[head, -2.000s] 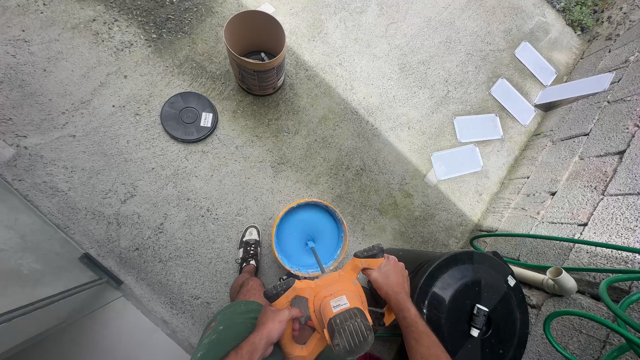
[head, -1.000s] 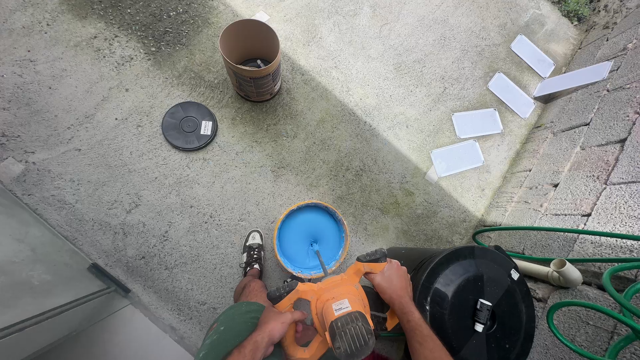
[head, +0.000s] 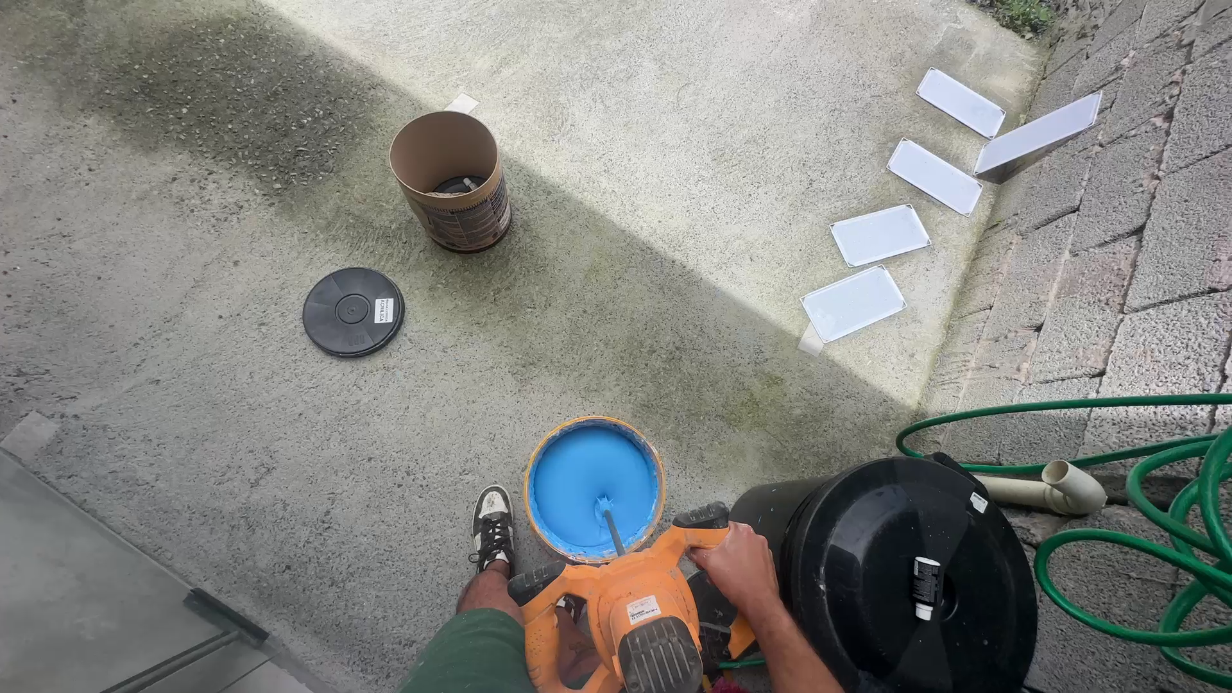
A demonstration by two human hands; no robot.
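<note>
An orange handheld power mixer (head: pixel 635 606) is at the bottom centre, its metal shaft (head: pixel 612 532) going down into blue paint (head: pixel 592 481) in a round bucket (head: pixel 527 493) with an orange rim. The paint dips around the shaft. My right hand (head: pixel 741 570) is closed round the mixer's right handle. The left handle (head: pixel 536 582) shows no hand on it, and my left hand is out of view.
A black lidded barrel (head: pixel 866 539) bearing a small bottle (head: pixel 925 587) stands right of the mixer, near a green hose (head: pixel 1078 534) and block wall (head: pixel 1116 289). Ahead are an open cardboard drum (head: pixel 452 207), black lid (head: pixel 353 311) and several white panels (head: pixel 854 303). My shoe (head: pixel 494 525) is left of the bucket.
My left hand, on the left side of the mixer in both earlier frames, has let go and left the view. My right hand stays on its handle.
</note>
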